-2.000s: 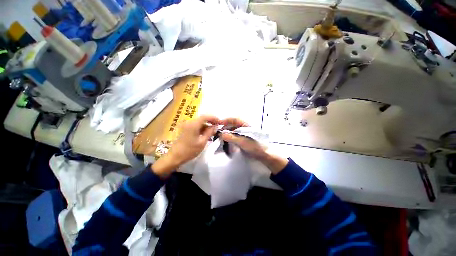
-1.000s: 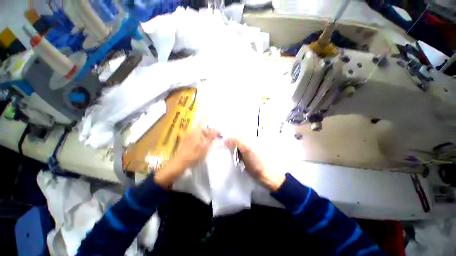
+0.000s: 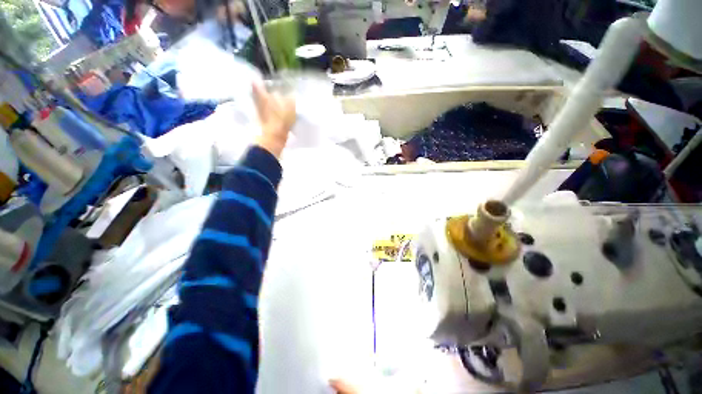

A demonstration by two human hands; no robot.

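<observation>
My left hand (image 3: 274, 115) is stretched out far forward over the heap of white pieces, with blurred white fabric (image 3: 215, 68) at its fingers; the grip itself is blurred. My right hand (image 3: 343, 386) shows only as fingertips at the bottom edge, over the white table surface; what it does is hidden. White fabric (image 3: 296, 308) lies beside my left sleeve. The cream sewing machine head (image 3: 477, 296) stands at the right, its needle area hardly visible.
A pile of white strips (image 3: 146, 269) lies left of my arm, beside a blue-grey unit (image 3: 65, 265). Behind are a trough with dark fabric (image 3: 481, 135), another machine table (image 3: 477, 68) and blue fabric (image 3: 146, 104). A pale post (image 3: 566, 115) rises above the machine head.
The view has tilted up. My left hand has moved from the table's front edge far forward to the back heap. My right hand has dropped almost out of the picture.
</observation>
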